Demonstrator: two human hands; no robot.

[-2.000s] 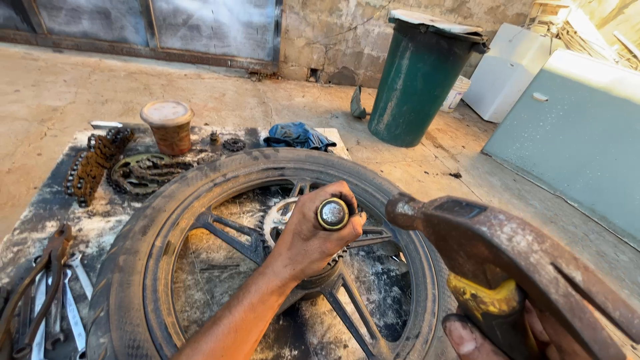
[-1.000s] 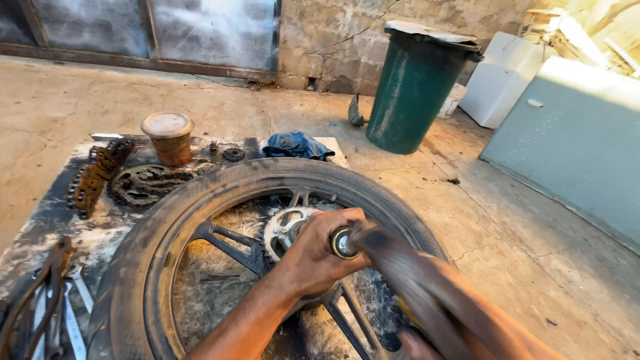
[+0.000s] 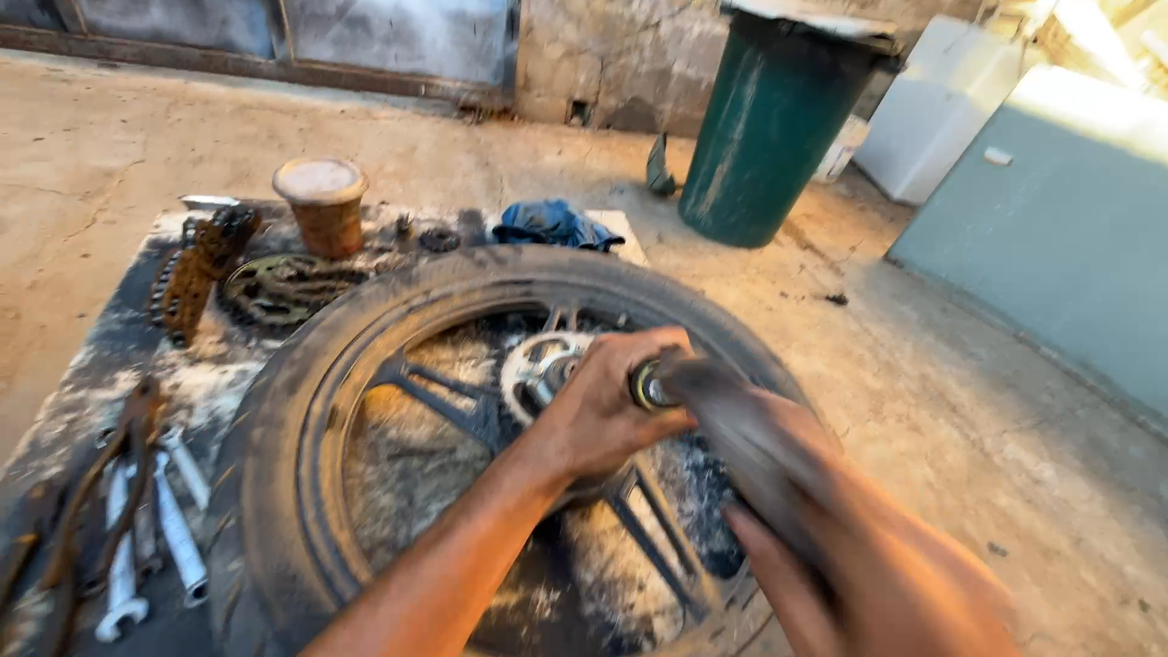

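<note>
A spoked motorcycle wheel with its tyre (image 3: 283, 438) lies flat on a dirty board. At its hub sits a silver sprocket (image 3: 525, 374), partly covered by my left hand (image 3: 616, 392). That hand is closed around an upright tool with a round, yellow-rimmed end (image 3: 646, 385); its lower part is hidden. My right hand (image 3: 821, 511) grips a claw hammer (image 3: 748, 429), blurred by motion, whose head is at the tool's end. Whether they touch is unclear.
Spanners (image 3: 178, 529) and rusty pliers (image 3: 128, 474) lie left of the wheel. Behind them are a chain (image 3: 196, 274), an old sprocket (image 3: 274, 292), a lidded pot (image 3: 324, 214) and a blue cloth (image 3: 552, 224). A green bin (image 3: 776, 128) stands on the floor.
The hammer, held apart to the right of the upright tool two seconds ago, has moved left to the tool's end. My left hand keeps its hold.
</note>
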